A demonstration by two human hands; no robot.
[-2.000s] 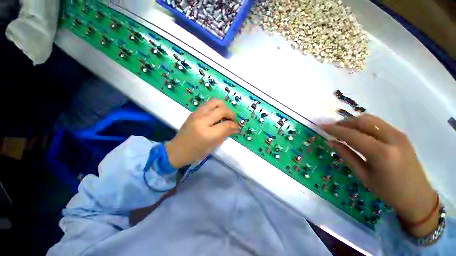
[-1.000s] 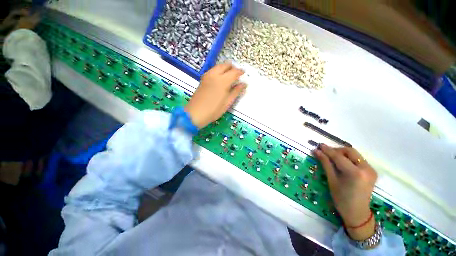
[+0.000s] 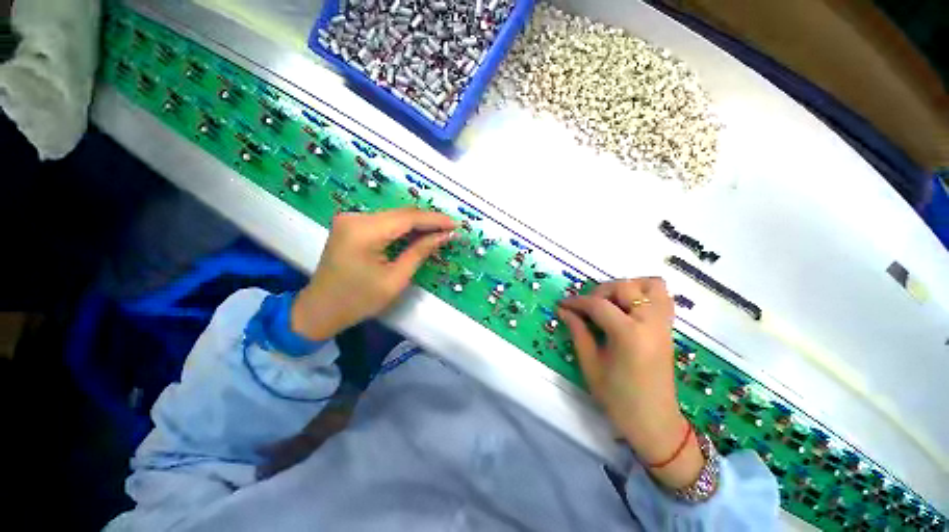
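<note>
The long green PCB panel [image 3: 489, 272], dotted with small parts, runs diagonally across the bench from upper left to lower right. My left hand [image 3: 369, 265], with a blue wrist strap, is over the panel's middle; thumb and forefinger pinch a tiny whitish part at the board surface. My right hand [image 3: 624, 348], with a ring, red cord and metal watch, is over the panel further right. Its thumb and forefinger are close together at the board; whether something is between them cannot be told. Black component strips [image 3: 714, 288] lie behind my right hand.
A blue bin [image 3: 450, 133] of silvery cylinders stands behind the panel. A heap of cream-white connectors [image 3: 624, 94] lies to its right. A pale rail [image 3: 234, 197] runs along the panel's near side. Another person's light sleeve [image 3: 47, 88] is at the upper left. A small dark piece [image 3: 900, 274] lies far right.
My left hand has come from beside the bin and connector heap back over the panel. My right hand has moved left from the black strips onto the panel. The view has shifted slightly.
</note>
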